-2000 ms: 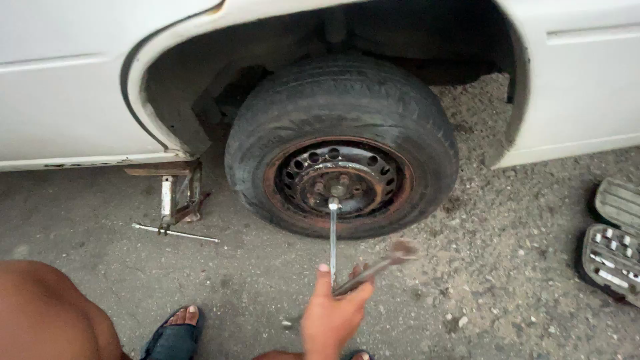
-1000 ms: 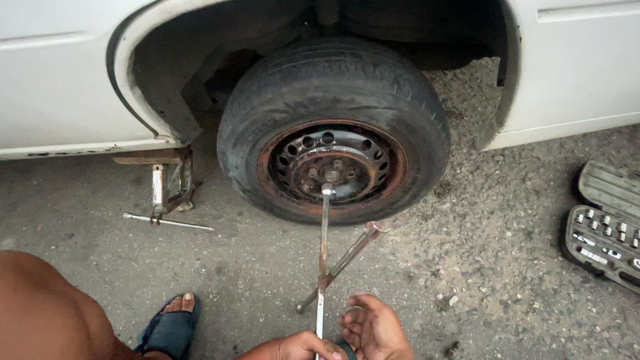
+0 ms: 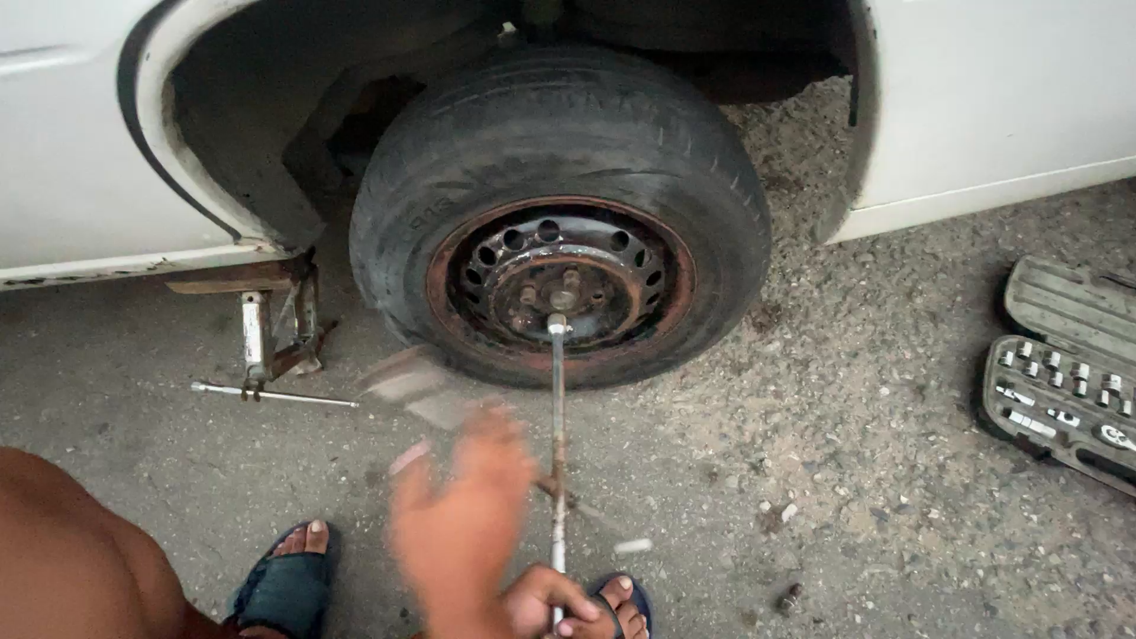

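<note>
A long metal bar (image 3: 558,399) with a socket on its upper end reaches a nut low on the steel wheel (image 3: 497,257). My left hand (image 3: 546,599) is closed around the bar's lower end. Blurred by motion, my right hand (image 3: 466,524) is left of the bar, thumb and fingers spread. Beyond its fingers is a pale brown blur (image 3: 408,382), perhaps an end of the rusty tool (image 3: 548,485) that crosses the bar. My right hand hides part of that tool, and its grip cannot be told. Several nuts or studs show around the hub.
A jack (image 3: 255,337) is under the white car's sill (image 3: 98,266), with a thin metal rod (image 3: 293,397) at its foot. An open socket case (image 3: 1034,373) lies at right on the rough asphalt. My sandalled feet (image 3: 284,586) flank the hands.
My right hand has moved from right of the bar to its left. The rusty tool's upper end, earlier right of the bar, appears to have swung left. My left hand stays on the bar.
</note>
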